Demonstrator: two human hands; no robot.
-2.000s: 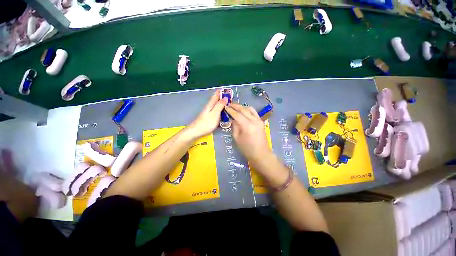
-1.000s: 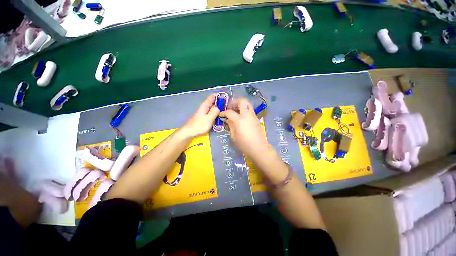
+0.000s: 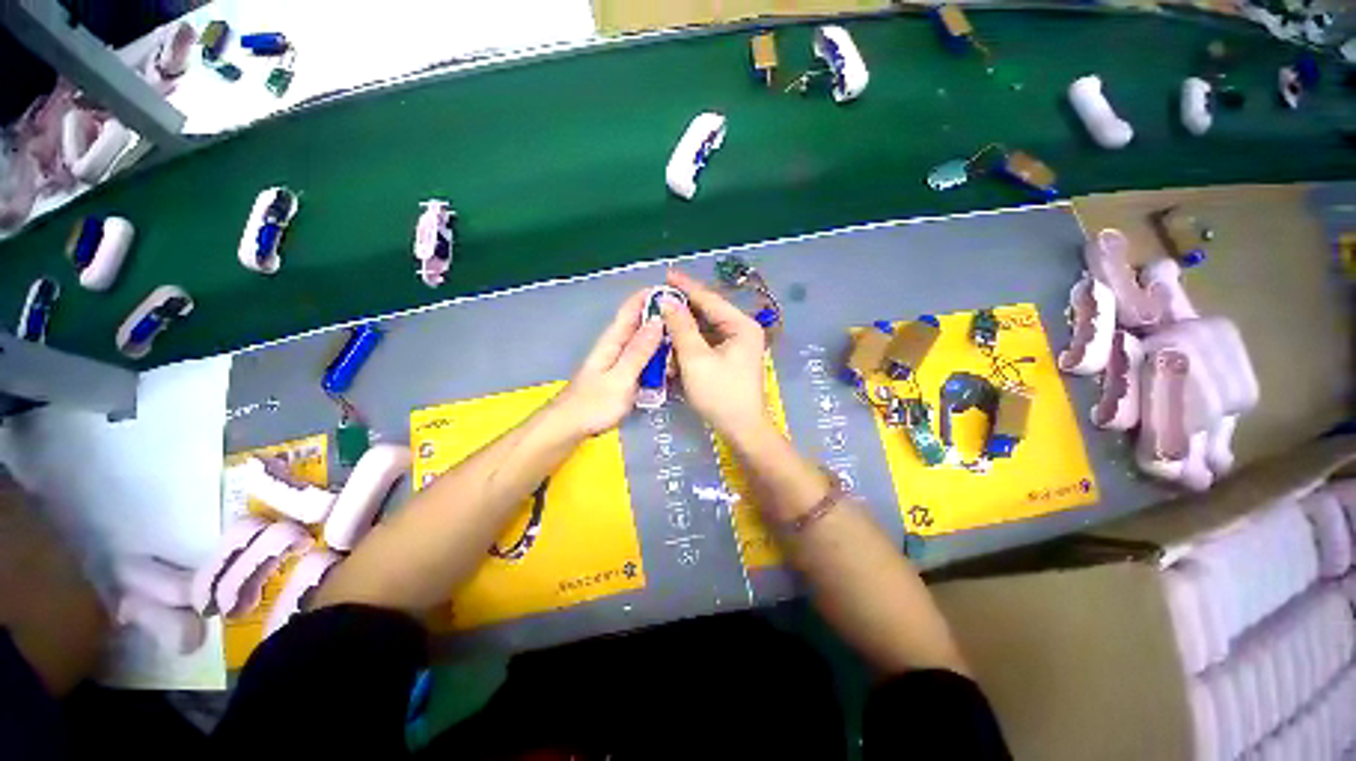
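A part-filled housing (image 3: 653,390) is held upright between my two hands above the grey mat. Its pink-white rim shows, with a blue battery cell (image 3: 654,364) in its lower part and a small dark green part at its top. My left hand (image 3: 607,372) grips it from the left side, thumb on its front. My right hand (image 3: 717,354) is on its upper right side, thumb and fingers at the top end. The fingers hide part of the inside. A wired set (image 3: 738,274) lies on the mat just behind my right hand, partly covered.
Behind the mat, the green belt (image 3: 565,193) carries spaced housings and wired sets. Pink shells (image 3: 260,565) lie at left, others (image 3: 1190,372) at right. Loose wired sets (image 3: 901,351) lie on the right yellow print. An open carton (image 3: 1063,639) stands at lower right. Another person's arm (image 3: 45,580) shows at left.
The parts on the belt have shifted left in view. My right hand has moved up from the battery's side to the housing's top, and green now shows there.
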